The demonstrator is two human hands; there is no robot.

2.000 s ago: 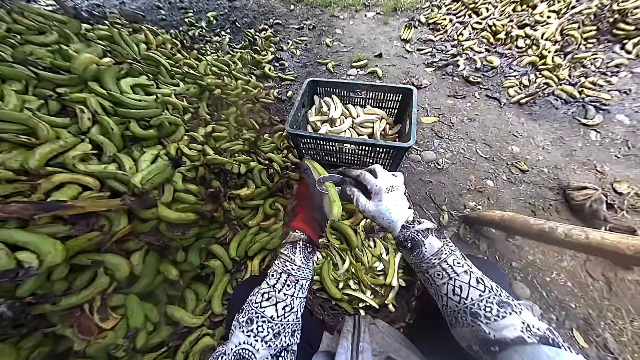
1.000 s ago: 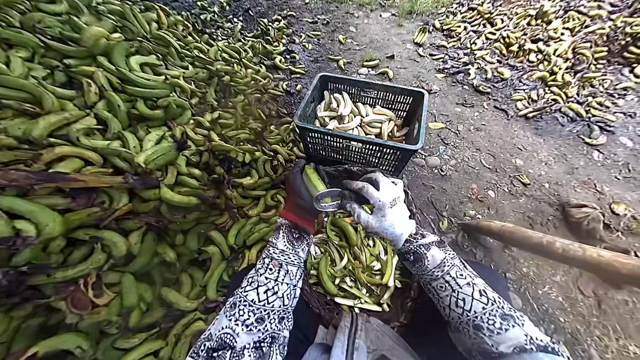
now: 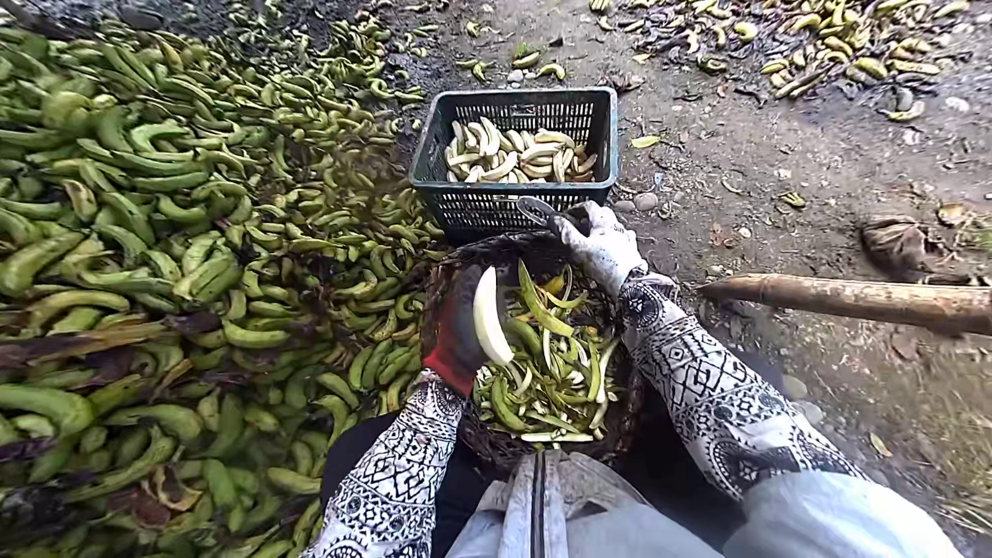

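My left hand (image 3: 459, 329), in a dark and red glove and blurred, holds a peeled pale plantain or green banana (image 3: 490, 316) above the left part of a woven basket (image 3: 629, 387). Green peels (image 3: 535, 387) and unpeeled fruit lie in that basket between my knees. My right hand (image 3: 601, 242), in a stained white glove, grips a peeling tool with a metal ring (image 3: 536, 211) at the basket's far right edge. Just beyond both hands stands a dark green slatted plastic crate (image 3: 515, 194) holding many peeled fruits (image 3: 519, 155).
A large heap of unpeeled green fruit (image 3: 155, 194) spreads along the left. Another pile of yellowish fruit (image 3: 845, 46) lies at the upper right. A wooden or bamboo pole (image 3: 852, 301) points in from the right over stony ground (image 3: 721, 178).
The green-skinned fruit seen at my hands earlier is gone from there; a peeled one is now in my left hand. My hands have moved apart, and the ring tool is away from the fruit.
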